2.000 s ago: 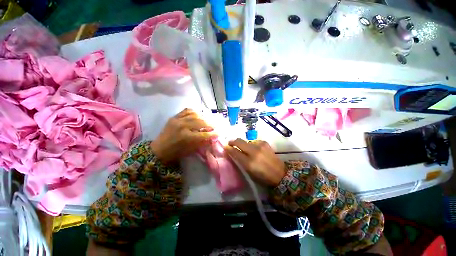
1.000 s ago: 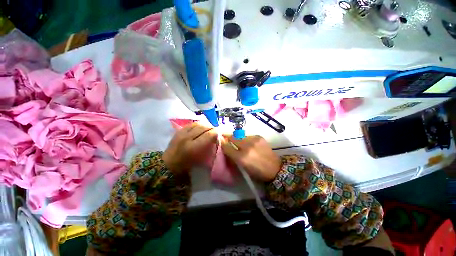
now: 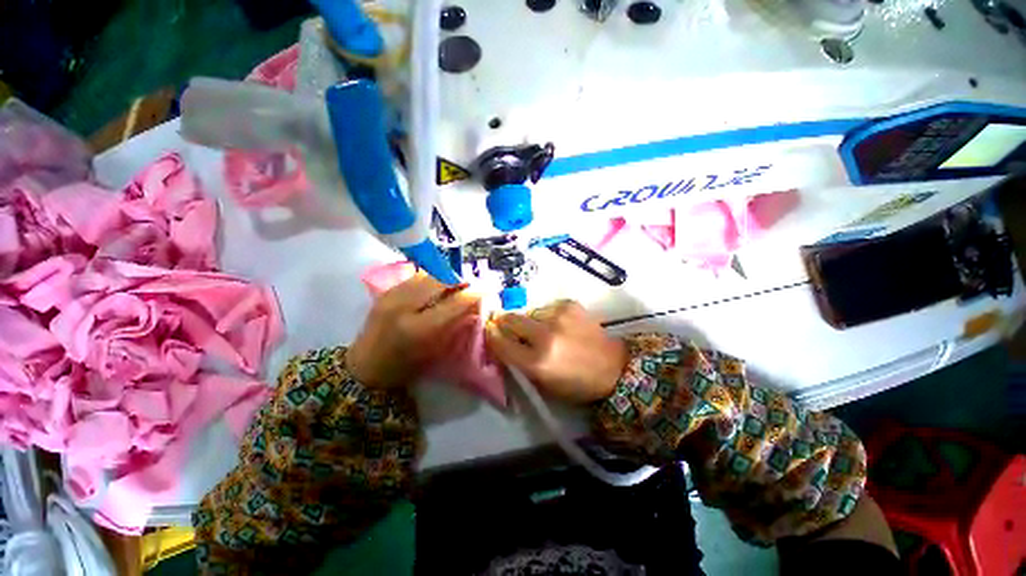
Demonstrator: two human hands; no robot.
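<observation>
A pink fabric piece point(image 3: 475, 362) lies at the needle area, between and below my hands. My left hand point(image 3: 403, 329) grips its left side, and a bit of pink shows behind the knuckles. My right hand point(image 3: 559, 349) is at its right side, fingertips close to the presser foot point(image 3: 512, 270). A white elastic or cord point(image 3: 559, 437) runs from under my right hand down over the table edge; my right fingers pinch at its upper end. The fingertips are partly lost in the lamp's glare.
A large pink heap point(image 3: 124, 315) lies left. Pink rings point(image 3: 264, 178) lie behind a blue-and-clear tube point(image 3: 369, 158). Black snips point(image 3: 579, 259), pink pieces point(image 3: 707, 234) and a black phone point(image 3: 889, 273) lie right. A red stool point(image 3: 996, 523) stands lower right.
The view has shifted, so the machine appears further left. My left hand has come nearer the needle with the fabric. The fabric below my hands has turned and shows less of its length.
</observation>
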